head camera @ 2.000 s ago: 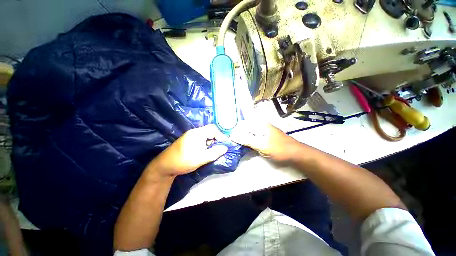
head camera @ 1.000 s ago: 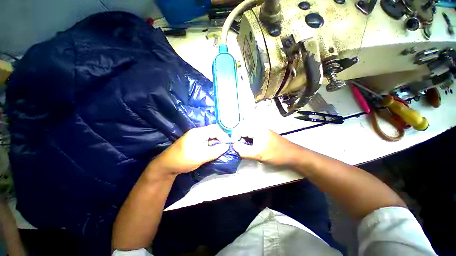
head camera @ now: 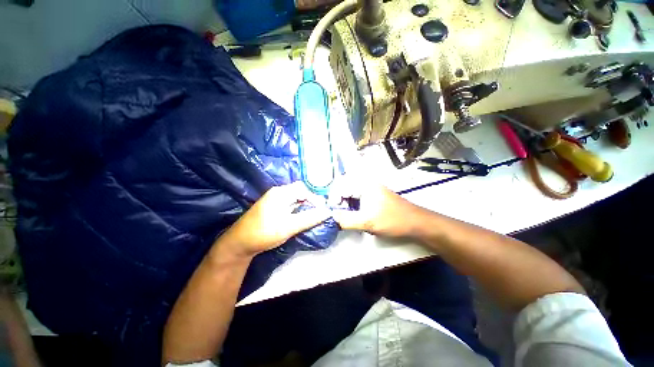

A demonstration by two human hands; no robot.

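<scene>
A glossy navy puffer jacket (head camera: 143,158) lies on the white table to the left of and under my hands. My left hand (head camera: 276,218) and my right hand (head camera: 373,209) meet fingertip to fingertip just below the lit work lamp (head camera: 314,136). Both pinch a small bunched edge of the jacket, which shows below the fingers. The glare washes out the fingertips, so whether a small tool is held there cannot be told.
A cream sewing machine (head camera: 401,79) stands at the upper right. Black snips (head camera: 455,167) lie beside a thin dark cord (head camera: 430,187). Farther right are orange-handled scissors (head camera: 548,185), a yellow-handled screwdriver (head camera: 584,159) and a pink handle (head camera: 513,140). A blue bin (head camera: 254,16) is behind.
The view has shifted slightly, so the machine and lamp appear a little farther left. My hands have drawn close together, with the right fingers now more curled, and still pinch the jacket edge.
</scene>
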